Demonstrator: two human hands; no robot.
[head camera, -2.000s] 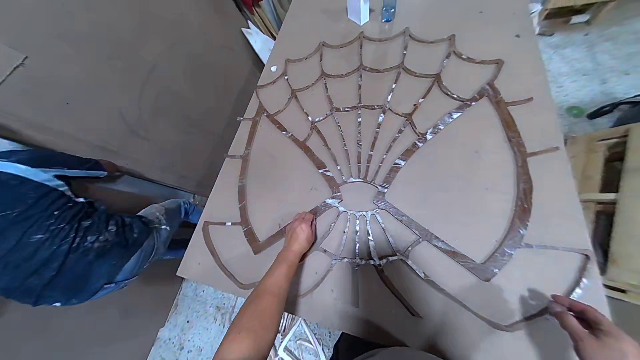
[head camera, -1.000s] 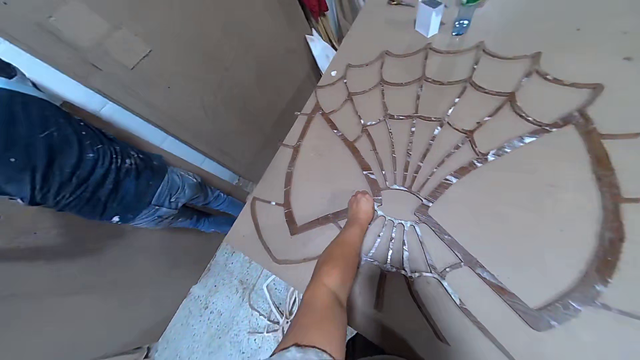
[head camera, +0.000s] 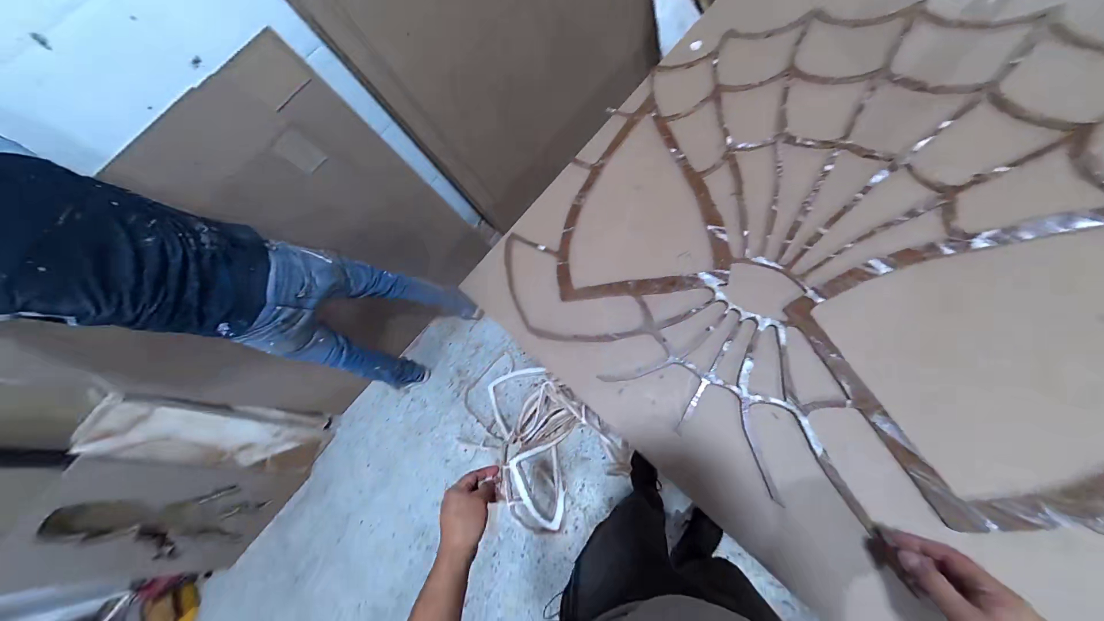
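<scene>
A large tan board (head camera: 655, 207) fills the right side, with a spider-web pattern (head camera: 750, 401) of brown channels and shiny patches on it. My left hand (head camera: 466, 513) is past the board's edge, above the floor. Its thumb and fingertips are pinched together beside a tangle of thin pale strips (head camera: 548, 414); whether they grip a strip is unclear. My right hand (head camera: 957, 578) is low over the board, at the lower end of one channel. Between its thumb and fingers is a small, thin dark piece (head camera: 893, 561), partly hidden by the fingers.
Another person (head camera: 172, 259) in a dark top and stained jeans leans at the left, beside large brown boards (head camera: 483, 78). Speckled floor (head camera: 345, 509) lies between the boards. My own legs (head camera: 621, 552) stand close to the near edge of the patterned board.
My left hand has left the web's centre and moved down past the board's edge. My right hand, out of view one second ago, shows again at the lower right. The view has swung left.
</scene>
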